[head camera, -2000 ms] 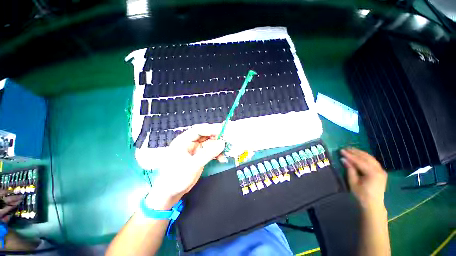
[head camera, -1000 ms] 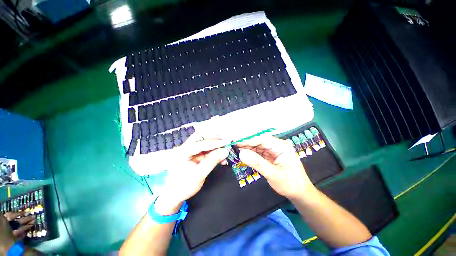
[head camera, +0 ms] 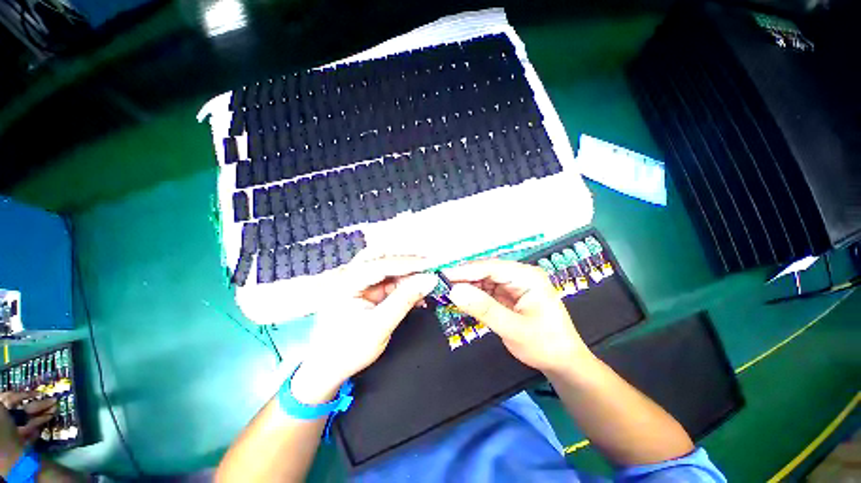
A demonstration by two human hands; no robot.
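My left hand, with a blue wrist strap, and my right hand meet fingertip to fingertip. Both pinch a small circuit board with a dark part against it; fingers hide most of it. A thin green strip slants up to the right just behind my fingers; whether it is still joined to the board cannot be told. Below lies the black work tray with a row of small wired boards, partly covered by my right hand. Beyond, black parts fill rows on a white sheet.
Tall ridged black trays stand at right, with boards on top. A pale paper slip lies beside the sheet. An empty black tray is at lower right. At left are a blue machine and another person's hand over a tray of boards.
My right hand came from the right to meet my left at the board. The green strip, upright in my left hand earlier, now lies nearly level. A dark part now shows at the fingertips.
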